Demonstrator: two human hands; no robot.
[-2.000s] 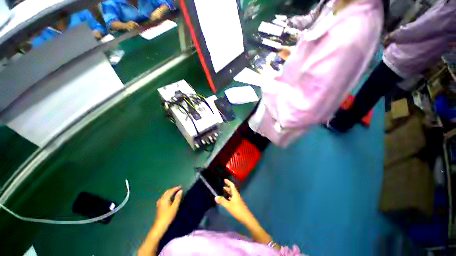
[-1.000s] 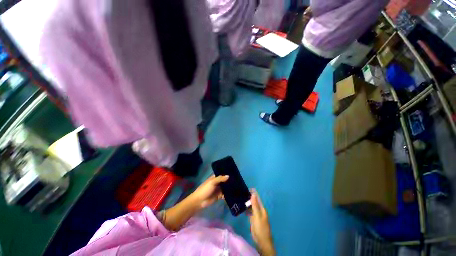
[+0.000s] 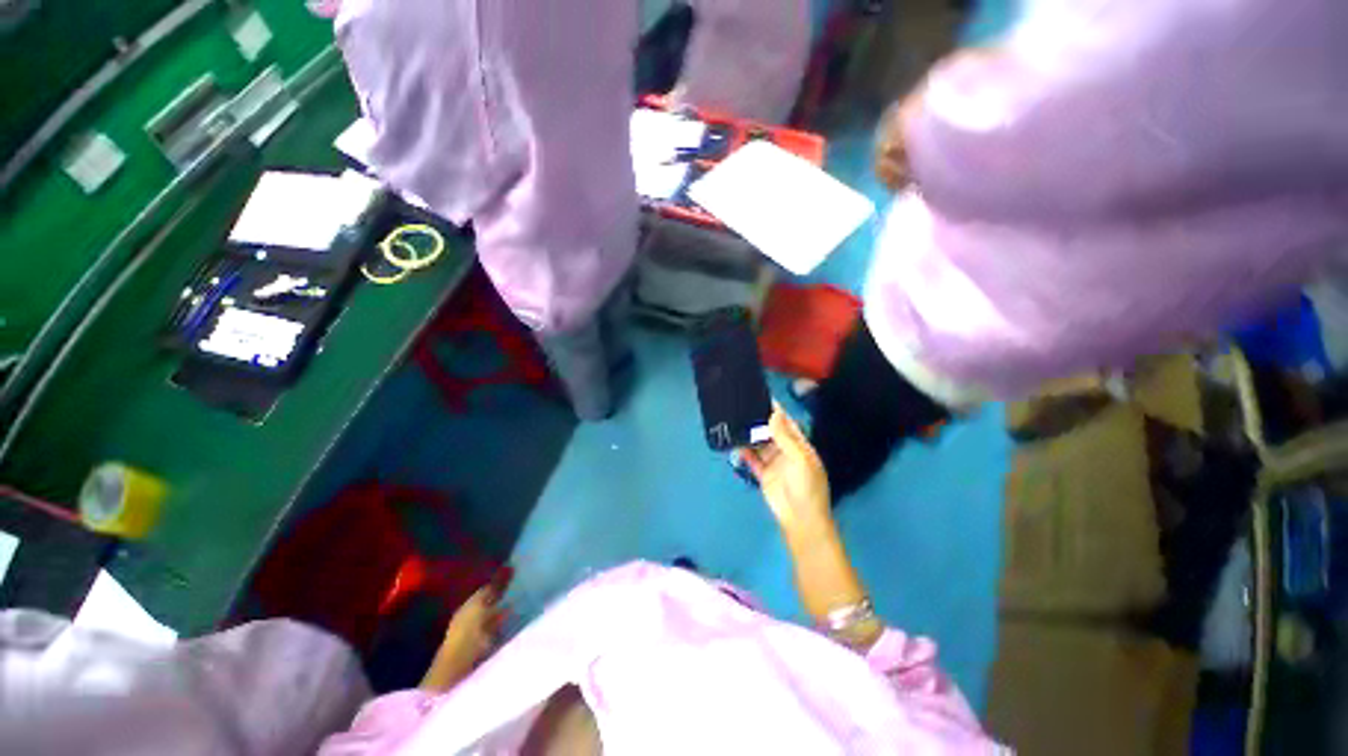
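A black smartphone with a dark screen is held out in front of me at the centre of the view. My right hand grips its lower end, where a small white patch shows by the fingers. My left hand hangs low at the lower left, away from the phone. It is small and blurred, and I cannot tell its fingers clearly.
A person in pink stands close at right; another stands ahead. A green bench at left bears an open black case, yellow rings and a tape roll. Red stools are below. Cardboard boxes stand at right.
The view has moved on along the bench. My left hand has let go of the phone and dropped to the lower left. My right hand now holds the phone alone, farther out.
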